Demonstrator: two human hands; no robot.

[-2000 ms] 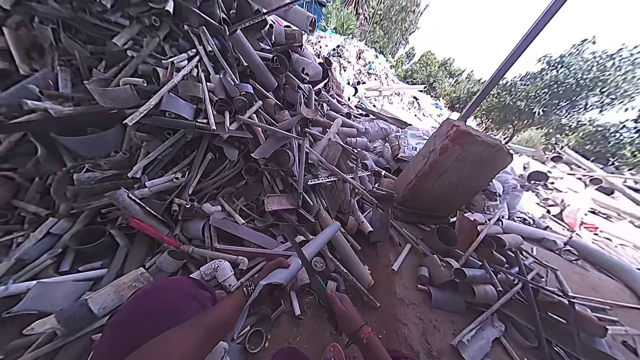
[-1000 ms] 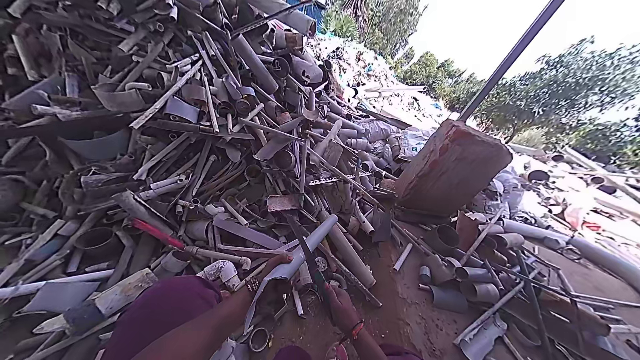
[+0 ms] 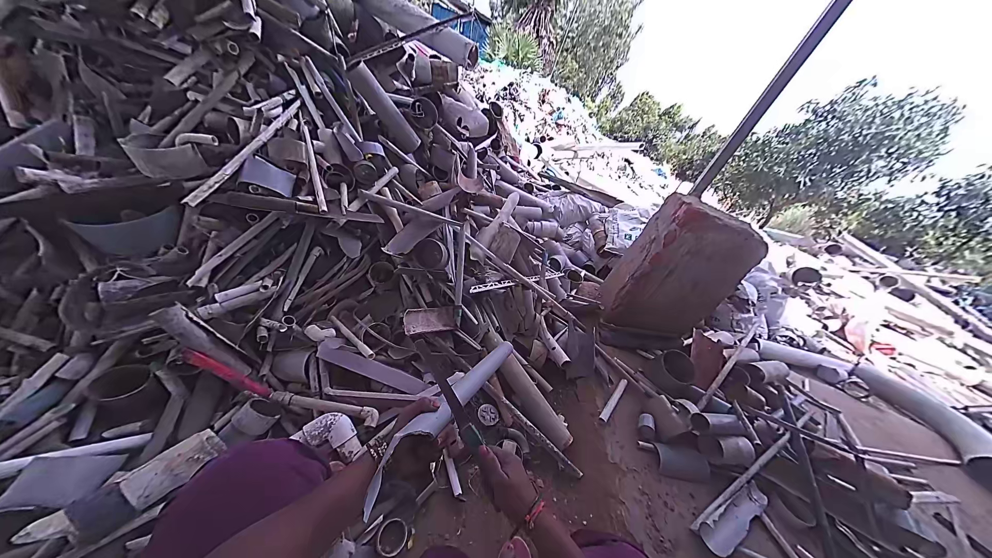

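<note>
A grey plastic pipe piece (image 3: 482, 373), split open at its near end, lies slantwise in front of me. My left hand (image 3: 415, 415) grips it near its split part; some of the fingers are hidden by the pipe. My right hand (image 3: 504, 474) is closed around the handle of a long dark blade (image 3: 448, 387), which looks like a saw or machete and crosses over the pipe. A red bracelet is on the right wrist. Just past the blade's tip sits a small flat rectangular scrap (image 3: 428, 321).
A tall heap of scrap pipes (image 3: 310, 194) rises ahead and left. A large stone-like block (image 3: 682, 263) with a pole stands at right centre. More cut pipes (image 3: 725, 446) lie at right, and a white elbow fitting (image 3: 329, 434) is beside my left forearm.
Both hands keep their hold on the pipe and the blade. The blade's angle over the pipe differs slightly between frames.
</note>
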